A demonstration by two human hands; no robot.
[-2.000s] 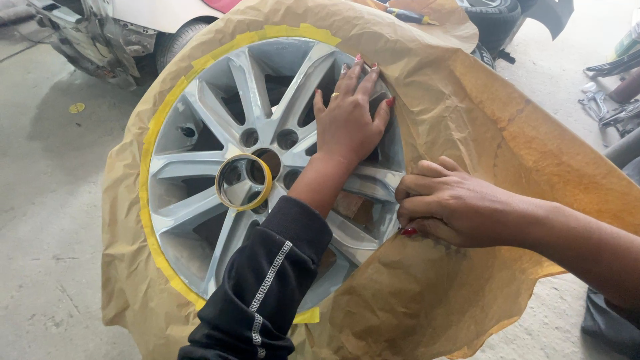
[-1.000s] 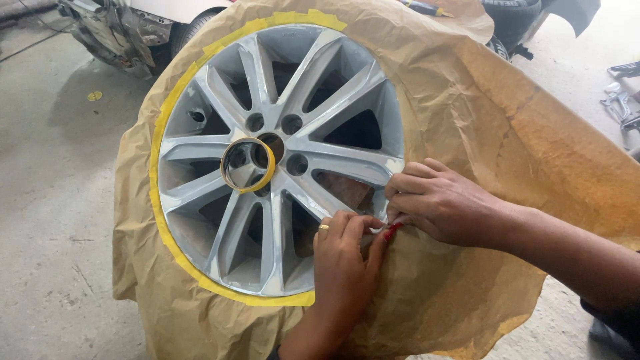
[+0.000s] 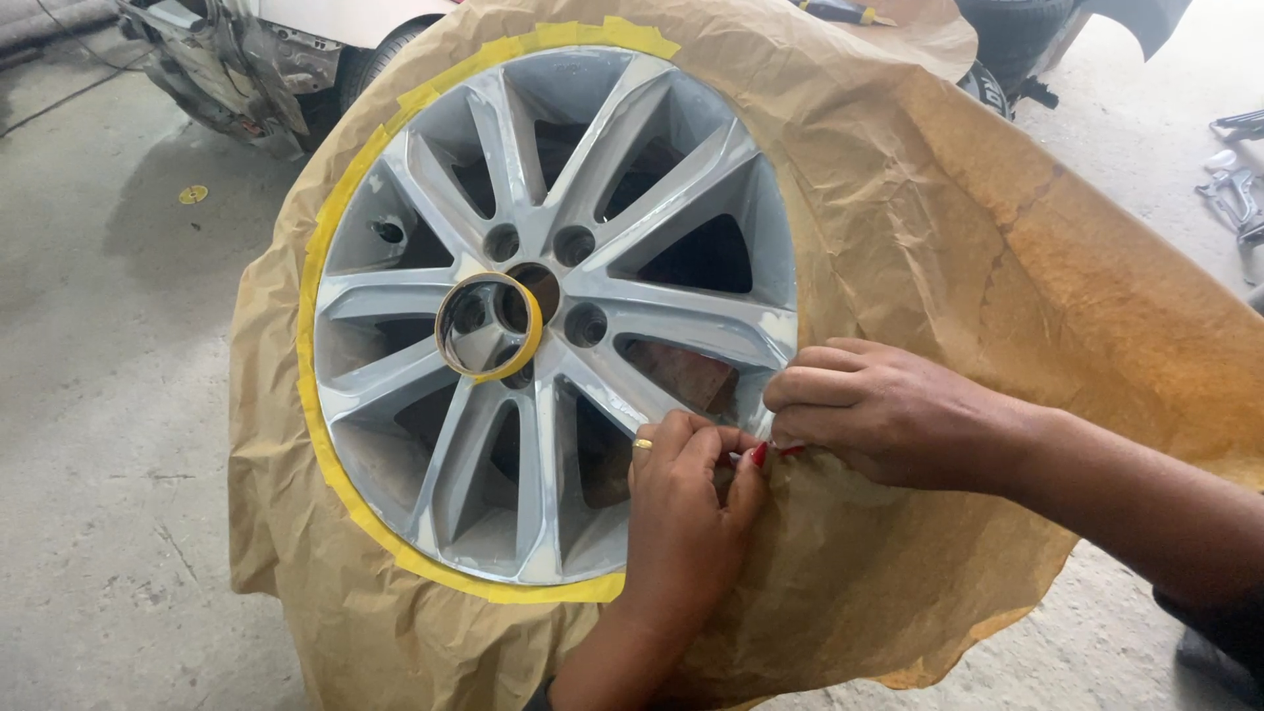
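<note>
A grey alloy wheel rim [image 3: 553,316] lies face up, surrounded by brown masking paper [image 3: 869,563]. Yellow masking tape [image 3: 314,395] runs along the rim's top, left and lower edge. A nearly used-up roll of yellow tape [image 3: 534,341] rests on the hub, partly over the centre hole. At the rim's lower right edge, my left hand [image 3: 696,494], with a ring, pinches the edge of the paper. My right hand [image 3: 879,415] has its fingers curled on the paper edge just beside it. The fingertips of both hands nearly meet, and what lies between them is mostly hidden.
A car with exposed, damaged body parts [image 3: 237,69] stands at the upper left. Behind the paper at the upper right are tyres [image 3: 1012,35] and a yellow-and-black handled tool [image 3: 839,12]. Metal parts [image 3: 1234,197] lie on the concrete floor at the right.
My left hand has moved from the rim's upper right spokes down to its lower right edge, beside my right hand. My right hand has stayed at the right edge.
</note>
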